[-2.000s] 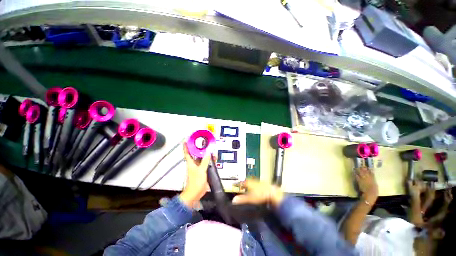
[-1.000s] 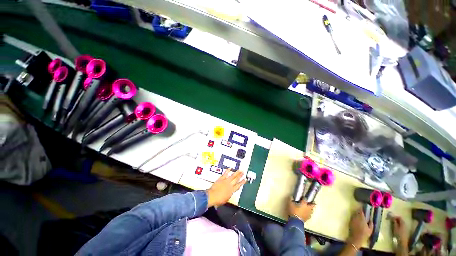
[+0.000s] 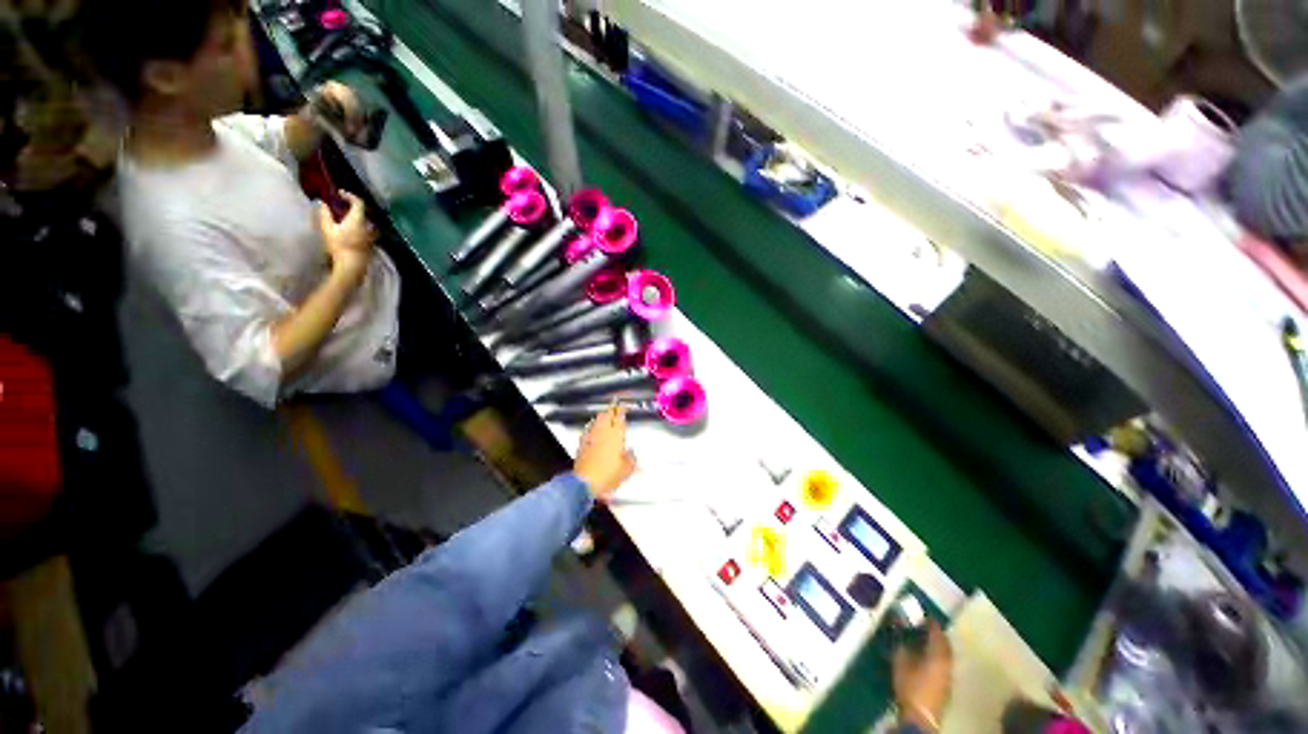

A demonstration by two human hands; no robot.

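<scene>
A row of several hair dryers lies on the bench, with dark grey handles and bright pink ring heads; the nearest hair dryer (image 3: 681, 400) lies at the row's front end. My left hand (image 3: 605, 456) is at the lower edge of its handle, fingers reaching towards it; whether they grip it is unclear. The white test panel (image 3: 746, 602) has yellow discs, red squares and two dark-framed displays. My right hand (image 3: 922, 674) is low in the picture, beside a small white socket (image 3: 910, 608); it is blurred, and I cannot tell if it holds anything.
A green belt (image 3: 803, 387) runs behind the bench below a white shelf (image 3: 918, 187). A person in a white top (image 3: 237, 258) sits at the left, hands over the bench. A black box-like fixture (image 3: 466, 161) stands beyond the dryers. A beige board (image 3: 990, 660) is at the lower right.
The view has swung left. My left hand has moved from the test panel to the row of dryers. My right hand has moved from two dryers on the beige board to beside the socket.
</scene>
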